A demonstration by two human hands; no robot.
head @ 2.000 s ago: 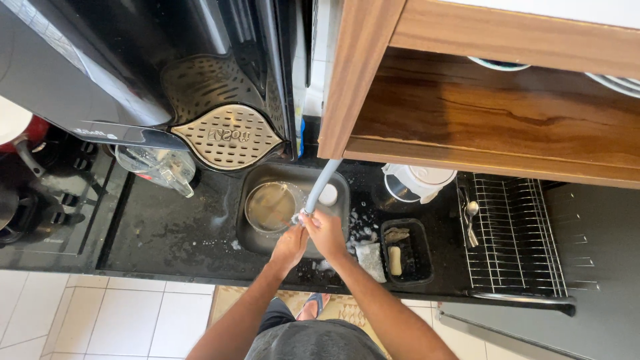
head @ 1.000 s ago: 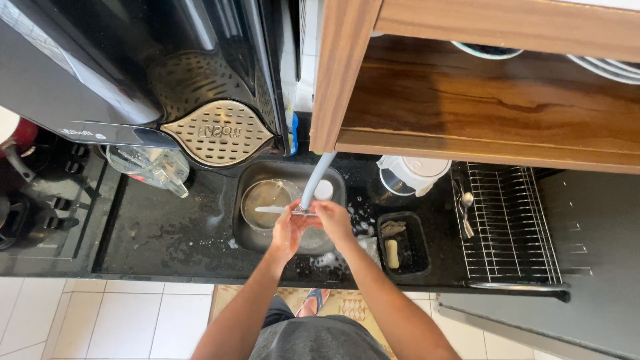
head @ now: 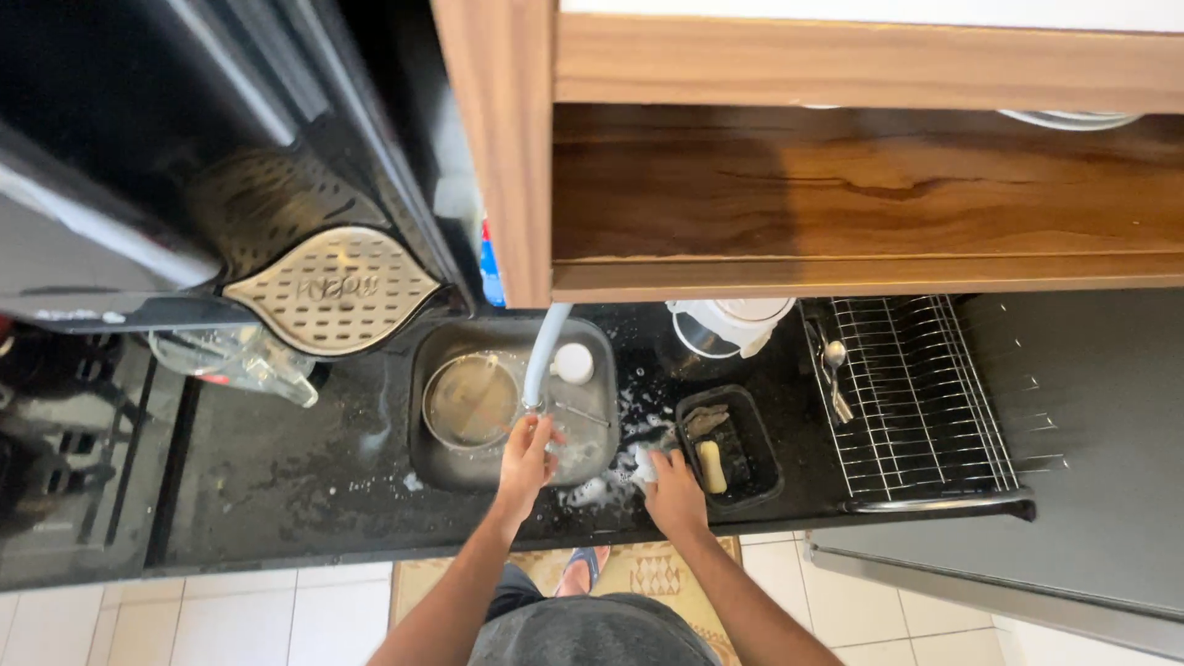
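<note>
My left hand (head: 530, 458) is at the lower end of a pale flexible faucet hose (head: 548, 351), over the steel sink (head: 606, 407); its exact grip on the hose tip is unclear. My right hand (head: 673, 490) is closed on a whitish, soapy sponge or cloth (head: 645, 465) on the wet black counter, right of the sink. In the sink are a round pan (head: 472, 402) with cloudy water, a white round cup or lid (head: 573, 363) and a thin metal utensil (head: 583, 413). Suds lie between the sink and my right hand.
A black tray (head: 740, 453) holds a yellowish bar and a scrubber. Beyond it stand a white-lidded container (head: 731, 324) and a wire dish rack (head: 916, 398) with spoons. A wooden cabinet (head: 860, 273) overhangs the counter. At left are a glass jug (head: 231, 356) and a stove (head: 74, 444).
My hands were together below the hose in both earlier frames. They are now apart, the right one moved to the right onto the counter at the whitish sponge or cloth.
</note>
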